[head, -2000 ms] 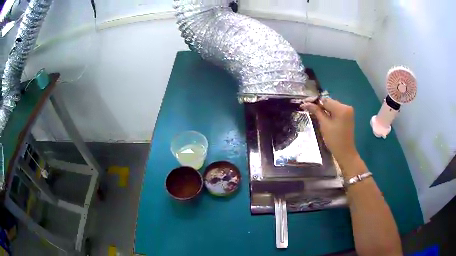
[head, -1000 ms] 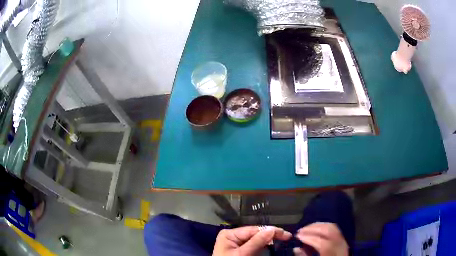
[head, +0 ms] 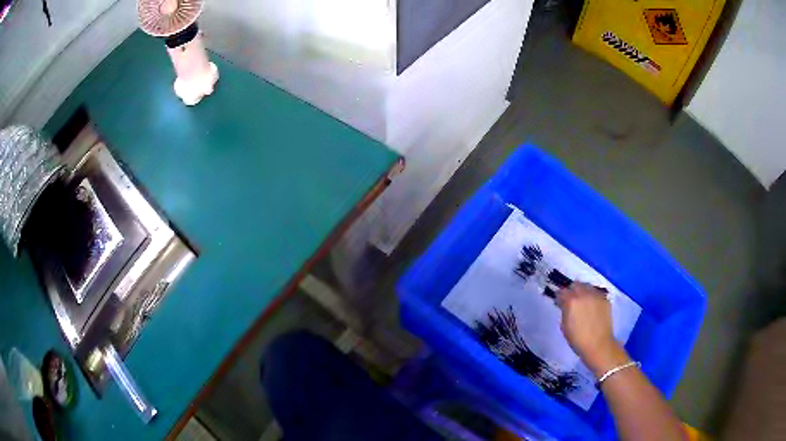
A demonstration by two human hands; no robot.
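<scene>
Black wire leads [head: 508, 344] lie in separate piles on a white paper sheet [head: 483, 280] inside a blue plastic tote [head: 668, 288]. My right hand [head: 588, 320] reaches over the sheet with its fingers pinched together on a small bunch of leads. Dark ends show on both sides of the fingertips; the fingers hide the middle of the bunch. Another small pile [head: 528, 261] lies just left of it. My left hand is out of the picture.
The green table [head: 258, 164] holds the solder pot [head: 159, 226], a scraper [head: 129, 383] and a pink fan [head: 191, 65]. A silver duct [head: 26, 177] ends over the pot. Part of the dross tin [head: 59, 379] shows at left. A yellow cabinet [head: 642, 43] stands beyond the tote.
The view has turned right, from the table and lap to the tote. My right hand has moved from beside my left hand above the lap into the tote. My left hand has left view.
</scene>
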